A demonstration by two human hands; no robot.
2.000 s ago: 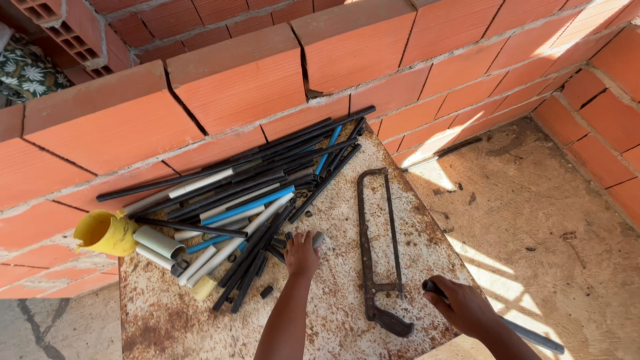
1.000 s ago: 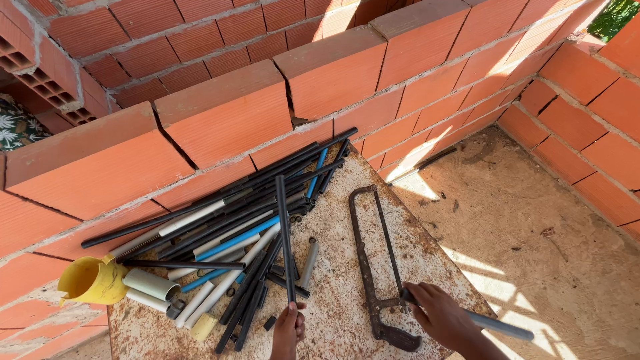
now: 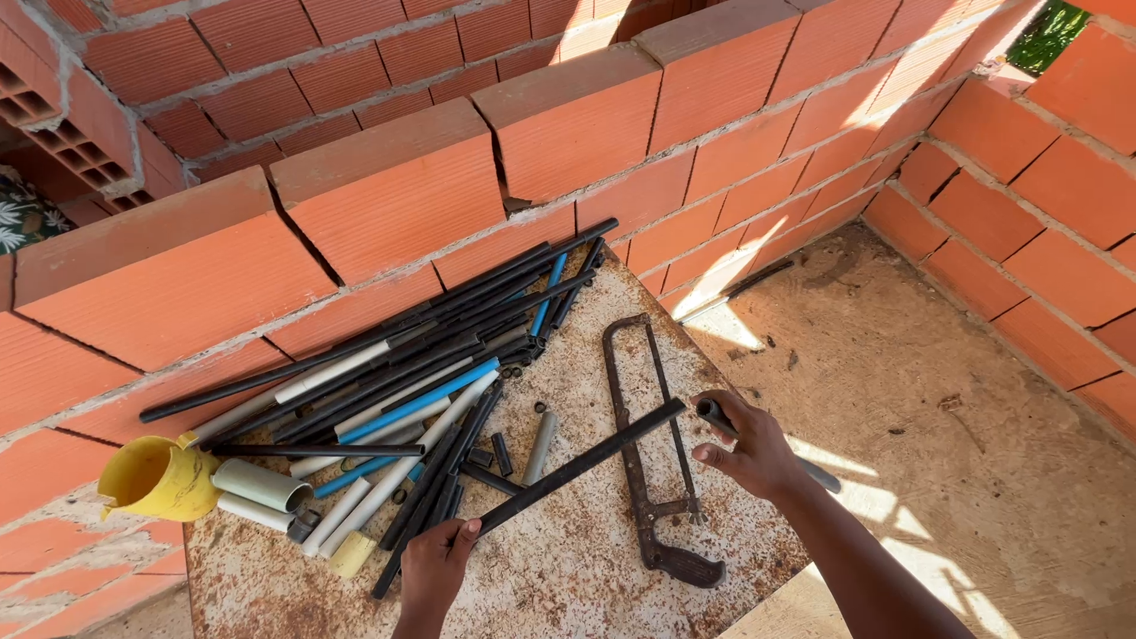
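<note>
My left hand grips the lower end of a black plastic pipe, which slants up to the right over the hacksaw. Near its far end, my right hand holds a grey-black pipe, its open end showing between thumb and fingers and the rest passing behind the hand. The rusty hacksaw lies flat on the worn, rust-stained table, handle toward me. Left of it, a short grey pipe piece lies partly beside the black pipe, with a heap of black, white and blue pipes beyond.
A yellow plastic container stands at the table's left edge beside short, wide pipe pieces. A hollow-brick wall runs along the table's far side. Another brick wall rises beyond the concrete floor at right.
Two seconds ago my left hand was at the short grey piece; one second ago it held a black pipe upright in view. That pipe now slants right, toward my right hand. The hacksaw still lies on the table.
</note>
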